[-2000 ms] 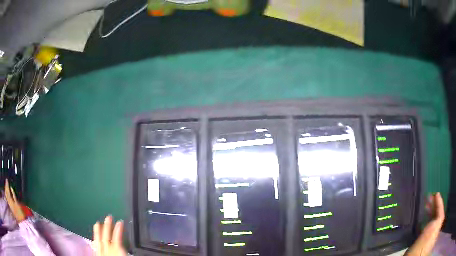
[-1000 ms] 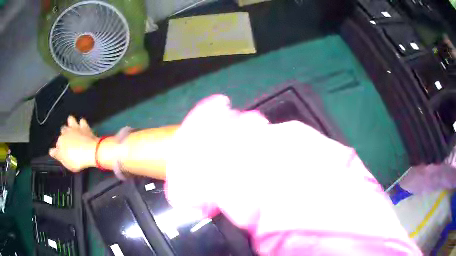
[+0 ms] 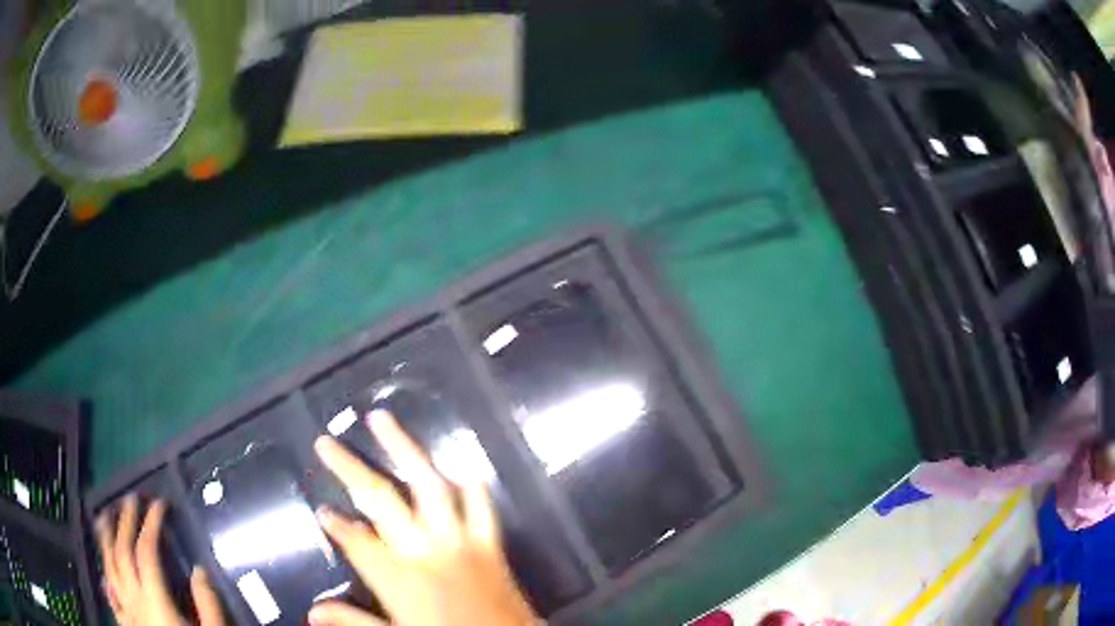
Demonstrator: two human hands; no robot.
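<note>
A black four-pocket phone tray lies tilted on the green mat, with dark glossy smartphones in it. The rightmost smartphone is uncovered, with white glare and a small white label. My right hand is spread over the middle smartphones, fingertips at or just above the glass; contact cannot be told. My left hand is over the leftmost pocket, fingers apart, cut off by the bottom edge and partly hiding what lies there. Neither hand grips anything.
A second tray at far left holds phones with green text. Stacked trays stand at right. A green fan and yellowish sheet are behind the mat. Another person's hand and pink sleeve show at the right edge.
The pink-sleeved arm that stretched left across the tray is gone from there. Both my hands are now over the tray's phones. The view has shifted right, and the fan sits further left.
</note>
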